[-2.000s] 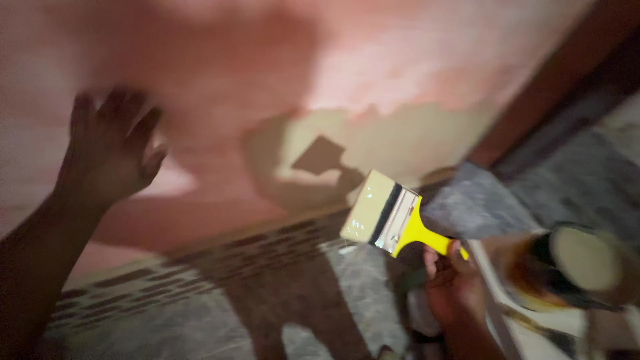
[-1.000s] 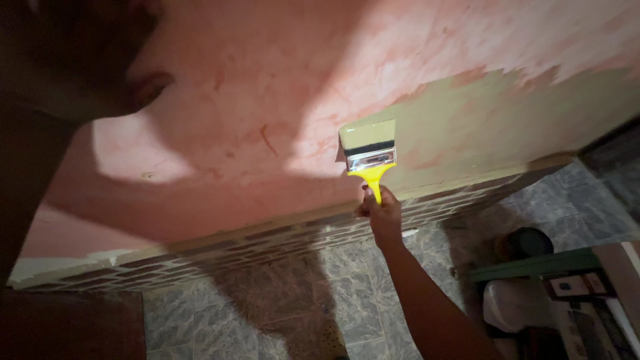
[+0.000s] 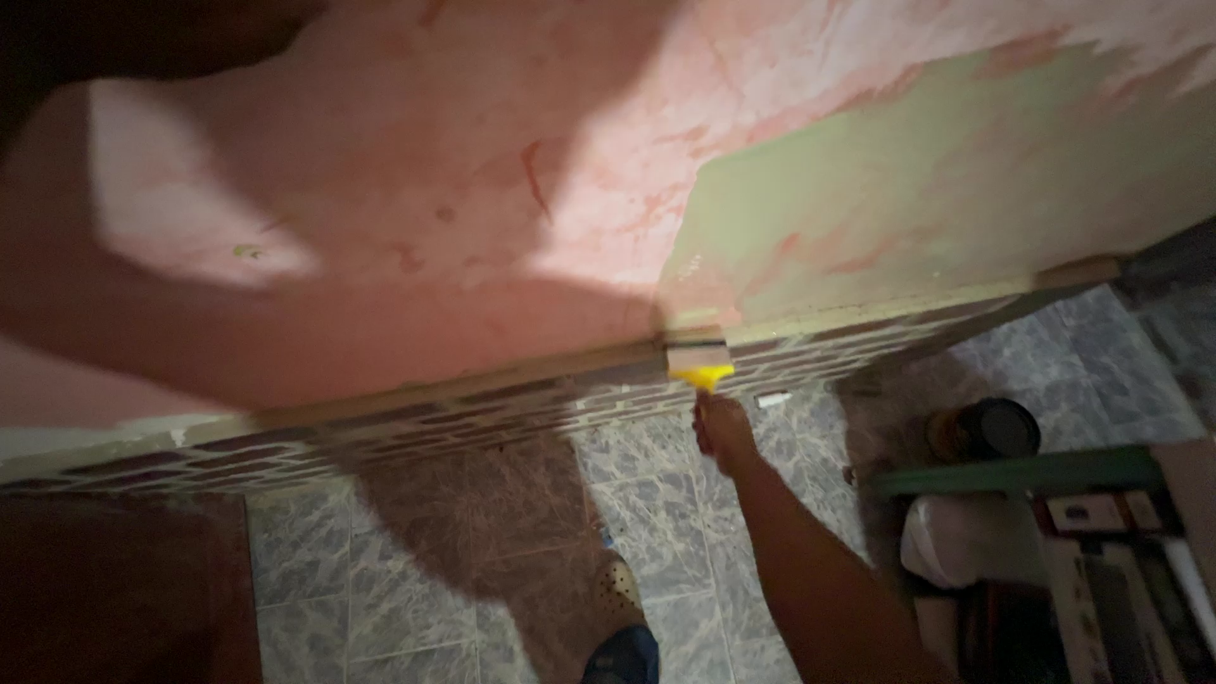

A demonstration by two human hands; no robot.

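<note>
My right hand [image 3: 724,429] is closed on the handle of a wide flat paintbrush [image 3: 700,359] with a yellow handle and a metal ferrule. The brush is low on the pink wall [image 3: 408,228], at the ledge above the brick-patterned strip. Green paint [image 3: 912,180] covers the wall to the right of and above the brush, with pink showing through in streaks. Fresh, thin paint lies just above the bristles. My left hand is not in view; a dark, unclear shape fills the top left corner.
A brick-patterned strip [image 3: 399,427] runs along the wall's foot above a grey tiled floor [image 3: 408,608]. At right stand a dark round can [image 3: 1002,429] and a green-edged shelf [image 3: 1026,472] holding boxes. A perforated shoe [image 3: 618,584] is at bottom centre, a reddish-brown surface [image 3: 123,579] at lower left.
My right hand has brought the brush from the can side to the wall, then down to the ledge. My left hand, seen raised at the wall two seconds ago, is out of view.
</note>
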